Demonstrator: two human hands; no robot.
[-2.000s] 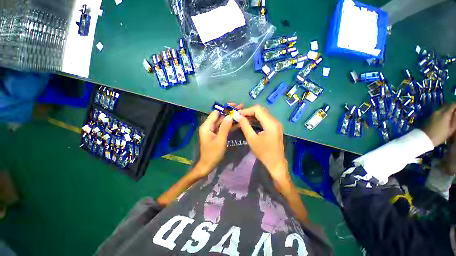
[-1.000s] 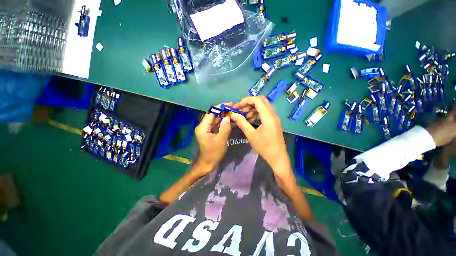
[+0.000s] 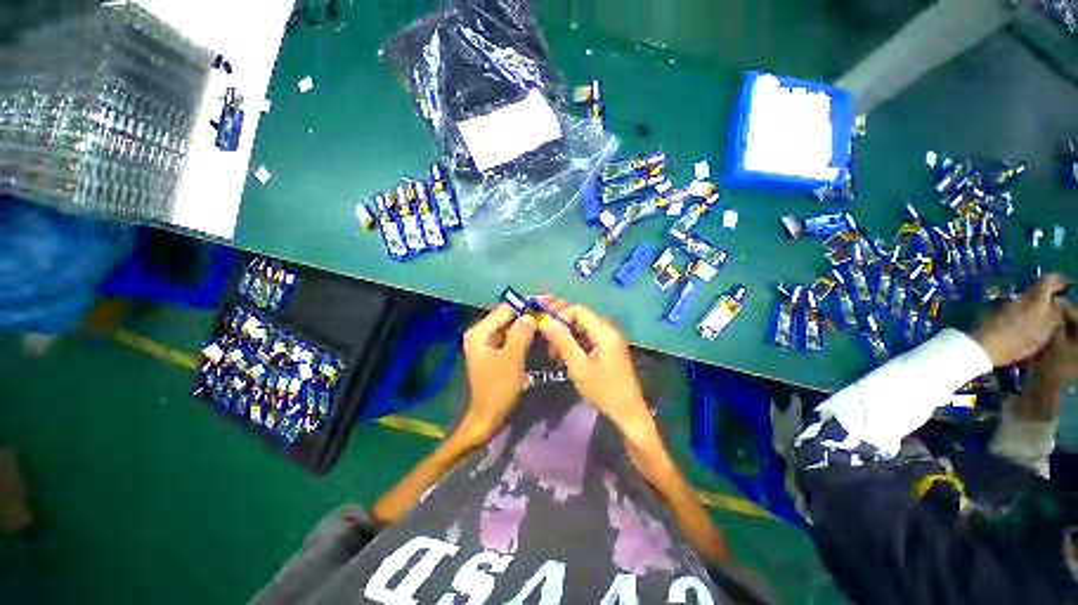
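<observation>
My left hand [image 3: 497, 350] and my right hand [image 3: 595, 355] meet at the bench's front edge, in front of my chest. Their fingertips hold one small blue circuit-board module [image 3: 517, 300] between them. Its dark blue end sticks out above my left fingertips, and an orange-yellow patch shows between the thumbs. The rest of it is hidden by the fingers. A short row of modules [image 3: 409, 219] lies on the green bench [image 3: 337, 254] beyond my left hand. A loose pile of modules [image 3: 648, 225] lies beyond my right hand, with white pads among them.
A clear parts bag [image 3: 491, 106] with a white label lies at the back. A blue box [image 3: 790, 132] of white pieces stands right of it. Clear trays [image 3: 112, 118] are stacked at left. A black tray [image 3: 343, 319] of modules sits below the edge. Another person's hands [image 3: 1026, 325] are at far right.
The camera view has shifted, so the bench and its things appear lower in the picture. My hands stay together on the module, whose angle has changed slightly.
</observation>
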